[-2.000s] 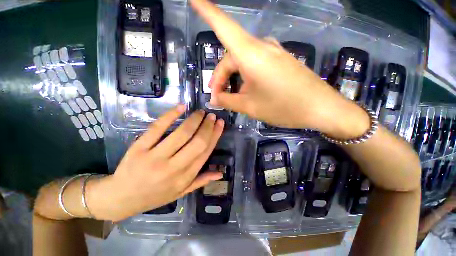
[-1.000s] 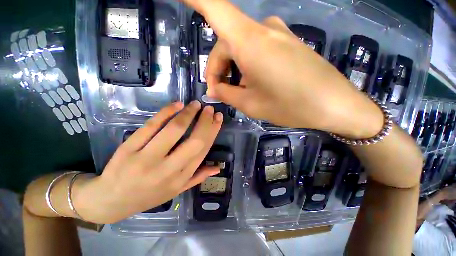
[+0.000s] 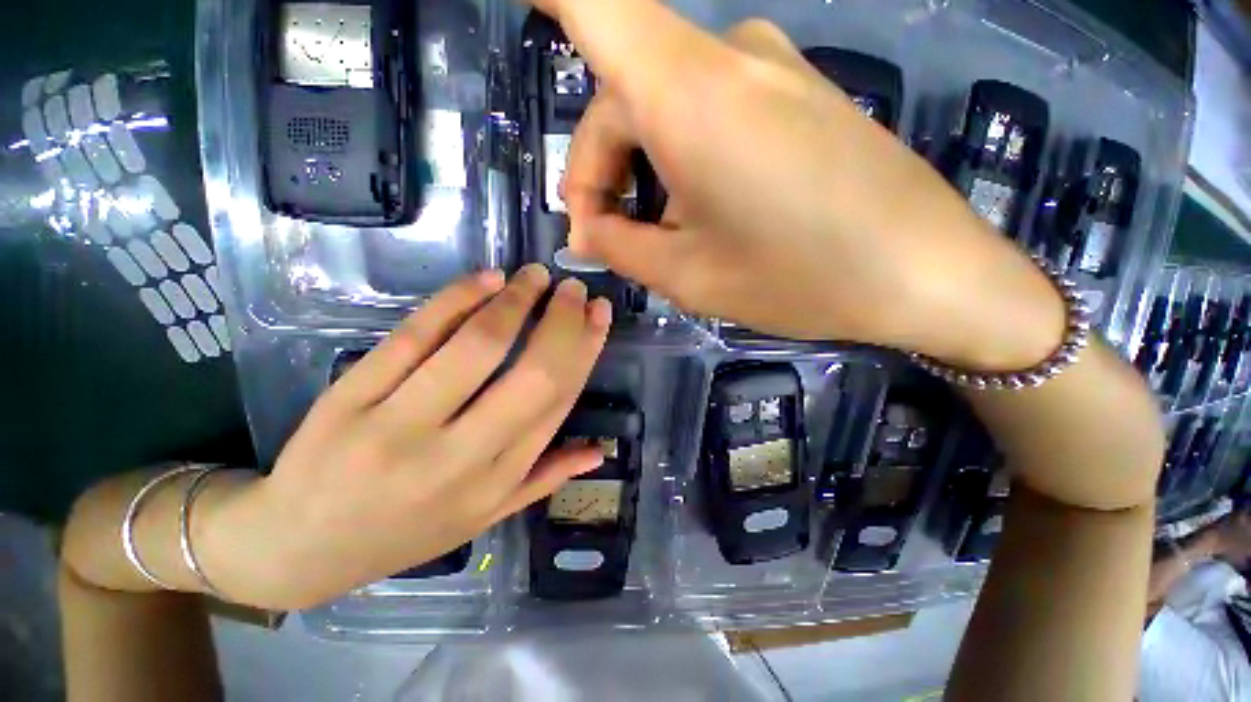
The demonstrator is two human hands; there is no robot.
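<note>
A clear blister tray (image 3: pixel 672 359) holds black phone housings in two rows. My right hand (image 3: pixel 768 192) is over the second housing of the upper row, its thumb and index finger pinched at a grey-white oval adhesive pad (image 3: pixel 569 258) on that housing's lower part. My left hand (image 3: pixel 425 412) lies palm down with fingers spread, fingertips at the lower end of the same housing (image 3: pixel 554 124). The upper left housing (image 3: pixel 343 165) shows no oval pad. Lower-row housings, such as this one (image 3: pixel 757 460), carry an oval pad below a pale rectangle.
A sheet of grey-white oval pads (image 3: pixel 130 206) lies on the dark green bench (image 3: pixel 82 370) at left. A second blister tray (image 3: pixel 1207 357) of black housings is at right. A person's arm and pale sleeve (image 3: pixel 1200 617) show at lower right. Brown cardboard (image 3: pixel 816 631) shows below the tray.
The tray and pad sheet have shifted left and slightly up in the picture. Both hands keep nearly the same pose at the same housing. The sleeve at lower right has come into view.
</note>
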